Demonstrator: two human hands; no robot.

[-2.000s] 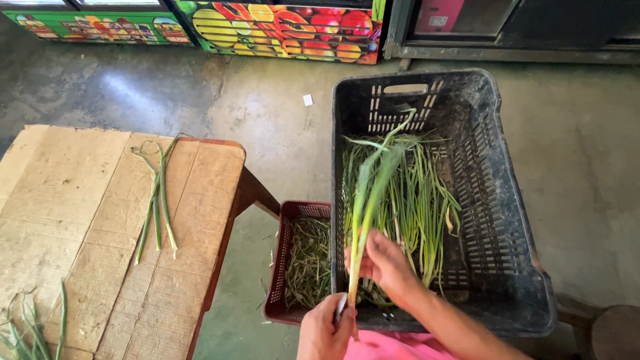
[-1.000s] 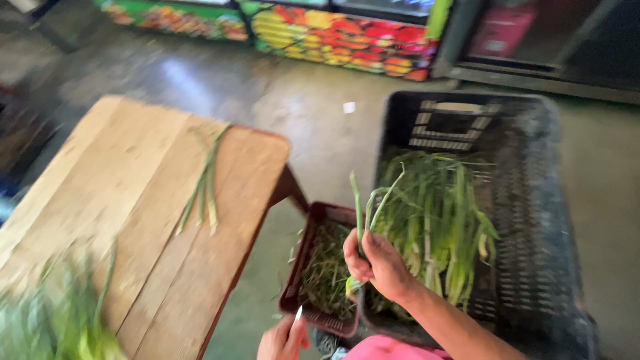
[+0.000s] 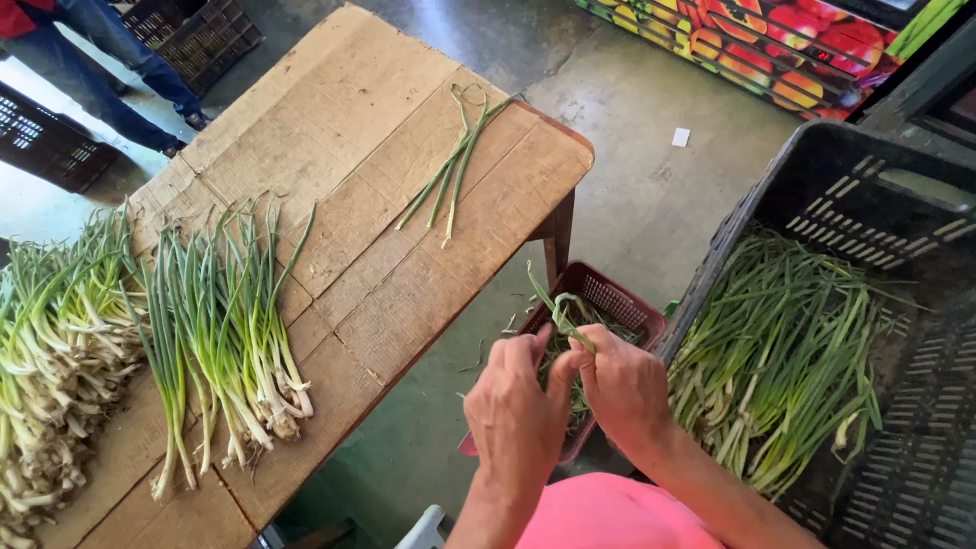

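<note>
My right hand [image 3: 621,381] grips green onion leaves [image 3: 563,313] above a small dark red plastic crate [image 3: 652,320] holding leaf scraps. Close against it is my left hand [image 3: 518,393], fingers bent near the same leaves; whether it grips them or a knife is hidden. Many green onions [image 3: 778,343] lie in the large black plastic crate [image 3: 732,221] at right. On the cardboard-covered wooden table [image 3: 366,305], a few thin green stalks [image 3: 460,164] lie near the far corner. A bunch of green onions [image 3: 229,328] with pale roots lies beside a larger pile [image 3: 61,366] at left.
A person in jeans [image 3: 114,69] stands beyond the table, near black crates [image 3: 53,141]. A cooler with a fruit-print front [image 3: 732,46] is at the upper right. A white paper piece [image 3: 681,137] lies on the floor. A pale plastic edge [image 3: 423,530] shows below.
The view has swung left, bringing the onion piles into sight. My left hand has come up from lower down to meet my right hand over the red crate.
</note>
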